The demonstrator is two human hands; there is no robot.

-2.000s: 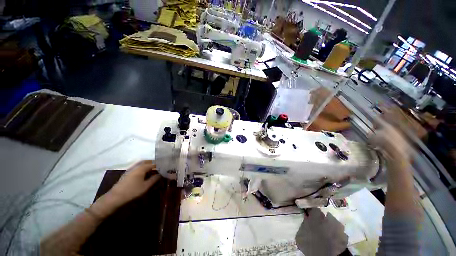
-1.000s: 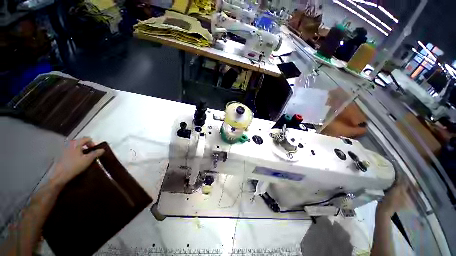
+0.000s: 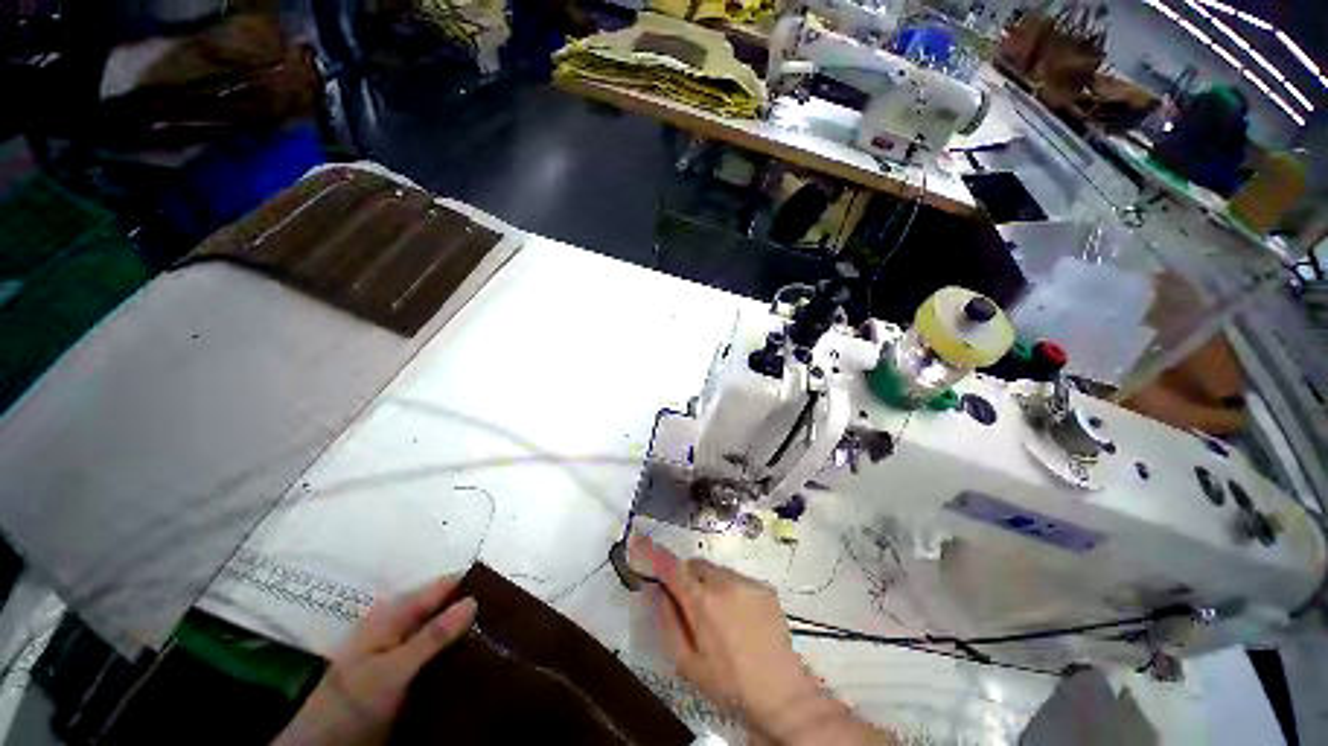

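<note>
My left hand (image 3: 382, 659) grips the top left edge of a dark brown panel (image 3: 546, 673), which has a light line along it and is cut off by the lower edge. My right hand (image 3: 717, 624) is curled at the near left corner of the sewing machine's bed. A black cord runs from it to the right; the thread snips seem to be in its fingers, mostly hidden. The white sewing machine (image 3: 932, 503) stands at right, its presser foot area (image 3: 724, 499) beyond my right hand, with no panel under it.
Brown panels with light lines (image 3: 350, 245) lie on a grey board (image 3: 219, 386) at left. A grey scrap (image 3: 1085, 714) lies at lower right. A yellow cup (image 3: 964, 327) stands on the machine. Behind are a yellow pile (image 3: 663, 66) and another machine (image 3: 888, 95).
The panel left the needle area in my left hand and is now near the table's front. My right hand moved from the handwheel end to the bed's left corner. The view turned left.
</note>
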